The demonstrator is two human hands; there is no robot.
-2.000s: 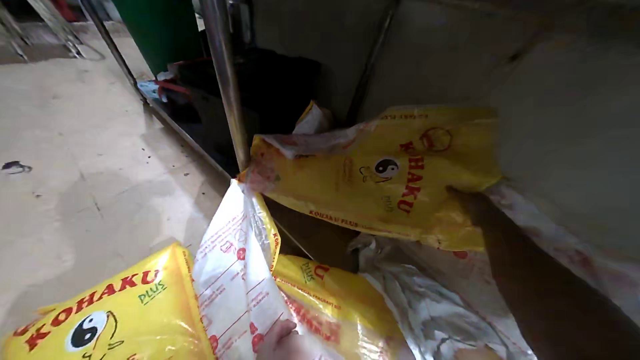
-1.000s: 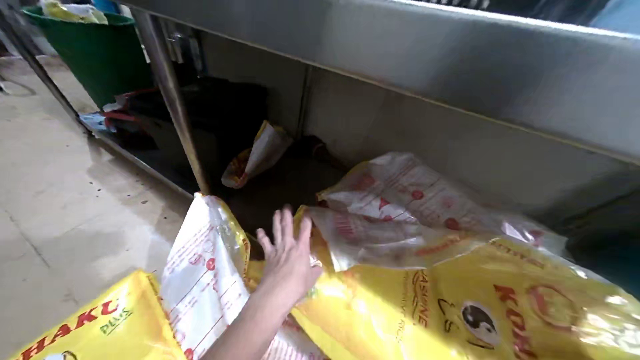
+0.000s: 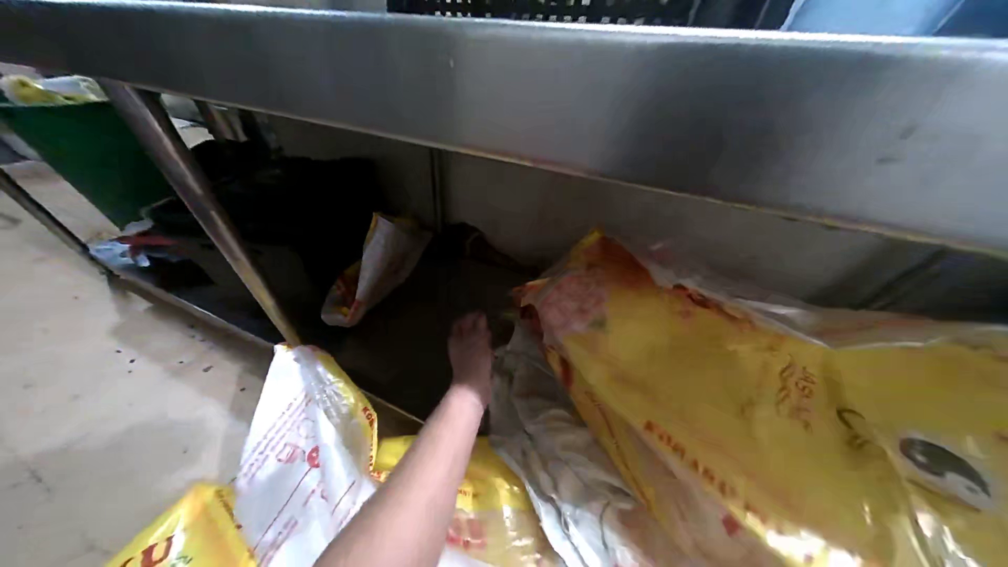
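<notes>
My left hand reaches in under the steel table, over the dark lower shelf, beside a crumpled greyish-white sack. Whether its fingers hold anything is hard to see in the shadow. To its right a large yellow printed plastic sack slants across the shelf. Below my forearm lies another yellow sack, and left of it a white sack flap with red print stands up against the table leg. A small folded white and yellow sack rests farther back. My right hand is out of view.
The steel table's edge runs across above my arm, and a metal leg slants down at left. Behind it stand a green bin and dark objects. A yellow packed sack sits at the lower left, by the tiled floor.
The large yellow sack has shifted to the right from where it lay two seconds ago. My left hand has moved from the sacks' edge deeper over the shelf. The view has tilted up.
</notes>
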